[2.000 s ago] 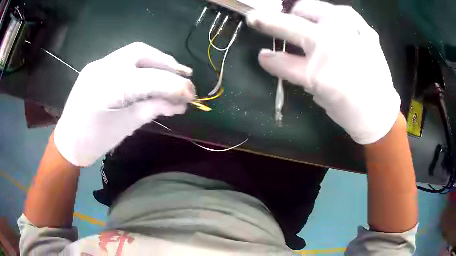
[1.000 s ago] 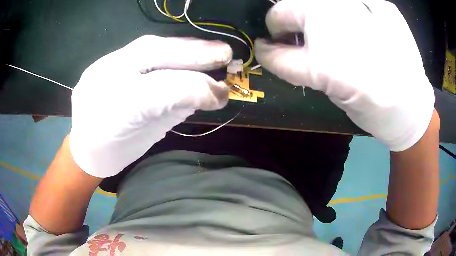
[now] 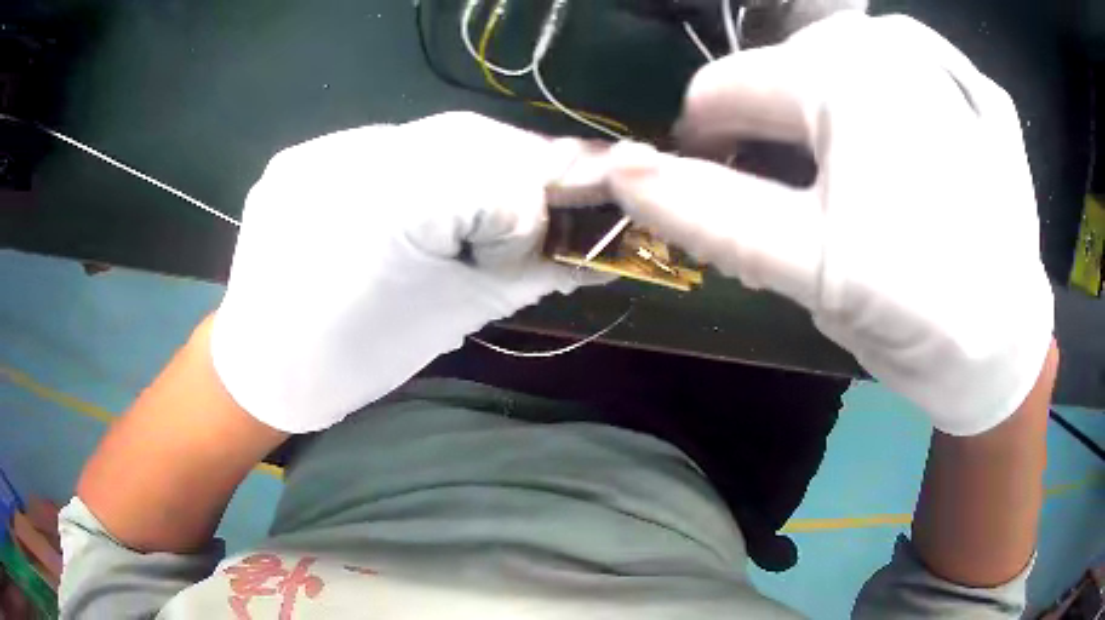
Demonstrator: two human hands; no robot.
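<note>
My left hand [image 3: 388, 260], in a white glove, is shut on the small yellow-tan circuit board [image 3: 664, 276], which juts out to the right of its fingers, tilted. A short white wire end [image 3: 606, 242] lies across the board. My right hand [image 3: 885, 218], also gloved, is just right of the board. Its lower finger or thumb reaches over the board's back edge and meets my left fingertips. Whether it pinches a wire is hidden. Yellow lead wire [image 3: 491, 58] and white lead wire [image 3: 545, 87] run down behind my fingers. Solder wire [image 3: 139, 179] passes left of and below my left hand.
The dark green bench mat [image 3: 279, 73] lies under the work, its front edge just below my hands. Silvery wire terminals [image 3: 551, 24] are at the top edge. More white wires [image 3: 731, 27] show behind my right hand. A yellow label [image 3: 1091, 248] is at the far right.
The board has come into view from my left fingers and is now tilted more edge-on. My right hand first moved down and right, then its lower finger moved left onto the board's back edge.
</note>
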